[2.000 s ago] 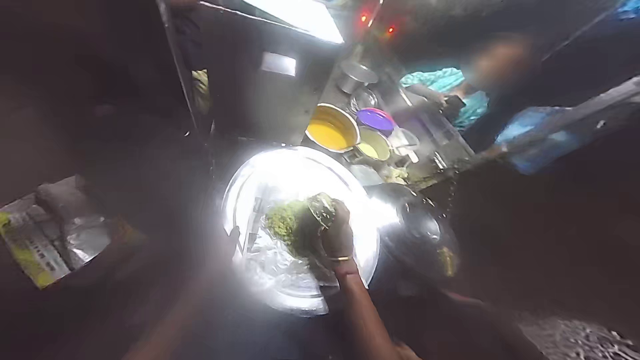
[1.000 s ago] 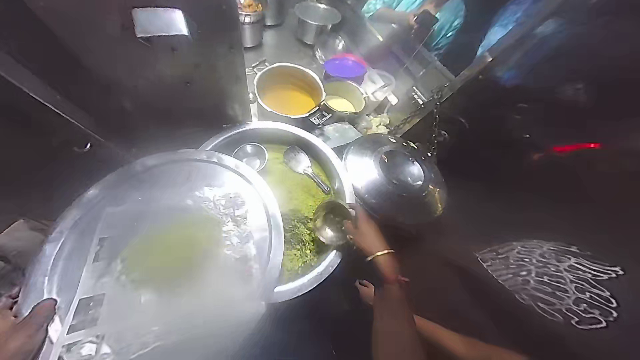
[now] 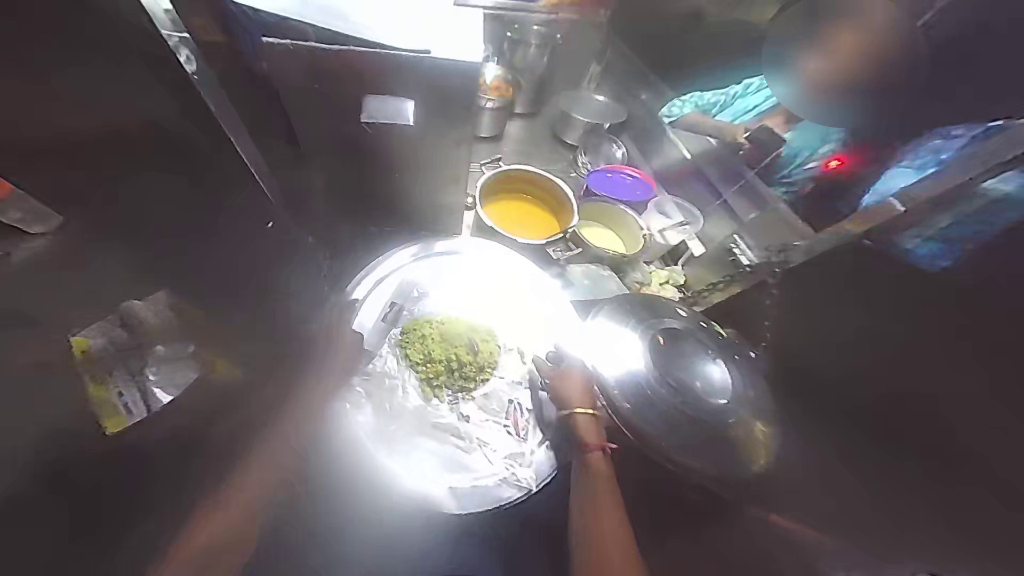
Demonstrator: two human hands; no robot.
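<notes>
A large round metal tray (image 3: 512, 500) lies in front of me, lined with crumpled clear plastic sheet (image 3: 448, 448). On the sheet sits a heap of green, crumbly food (image 3: 450, 356). My right hand (image 3: 566, 380), with a yellow bangle at the wrist, is at the tray's right edge; glare hides what its fingers hold. My left hand (image 3: 340, 344) is a dark blur at the tray's left edge, its fingers hard to make out. Right of my right hand is a big shiny domed metal lid (image 3: 688, 376). White glare covers the upper part of the tray.
Behind the tray stand a pot of yellow-orange liquid (image 3: 524, 216), a pot of pale food (image 3: 608, 232), a purple tub (image 3: 621, 184), a clear plastic jug (image 3: 674, 216) and steel vessels (image 3: 588, 116). A person in teal (image 3: 720, 100) is beyond the counter. A printed packet (image 3: 136, 360) lies at left.
One second ago the tray was held to the left, showing a vessel of green food beneath, and my right hand held a small metal bowl. Now the tray covers that vessel and no bowl shows.
</notes>
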